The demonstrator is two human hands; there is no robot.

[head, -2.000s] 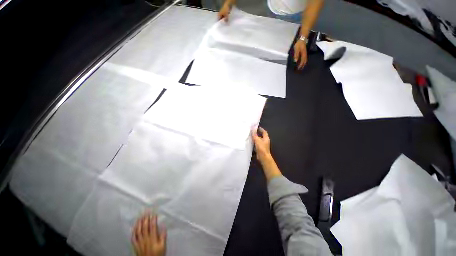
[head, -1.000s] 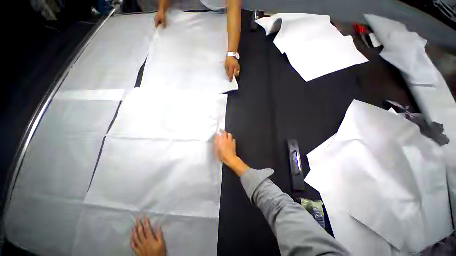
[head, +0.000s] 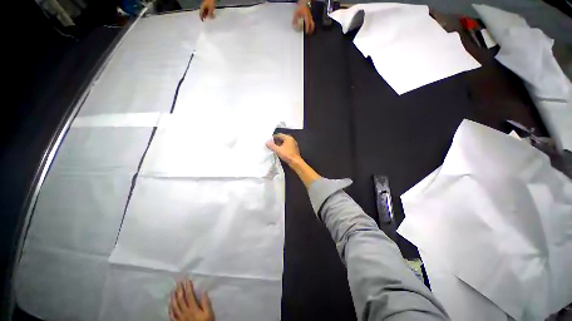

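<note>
A large white paper pattern (head: pixel 207 219) with fold creases lies on the dark fabric (head: pixel 326 188). A second white pattern (head: pixel 251 63) lies beyond it, and another long one (head: pixel 81 169) lies to the left, with a thin dark gap between. My right hand (head: pixel 285 148) pinches the near pattern at its far right corner. My left hand (head: pixel 190 302) rests flat on the same pattern near the bottom edge, fingers spread, partly cut off by the frame.
Another person's hands (head: pixel 303 17) are at the far edge. A silver rail (head: pixel 53 150) runs along the left. A dark block weight (head: pixel 383 199) lies right of my sleeve. More white sheets (head: pixel 495 219) lie at the right, with a red-handled object (head: pixel 469 25) at far right.
The far pattern has shifted and now lies flatter, its corner near my right hand. The other person's right-side hand has drawn back to the far edge. My right hand has moved slightly farther away.
</note>
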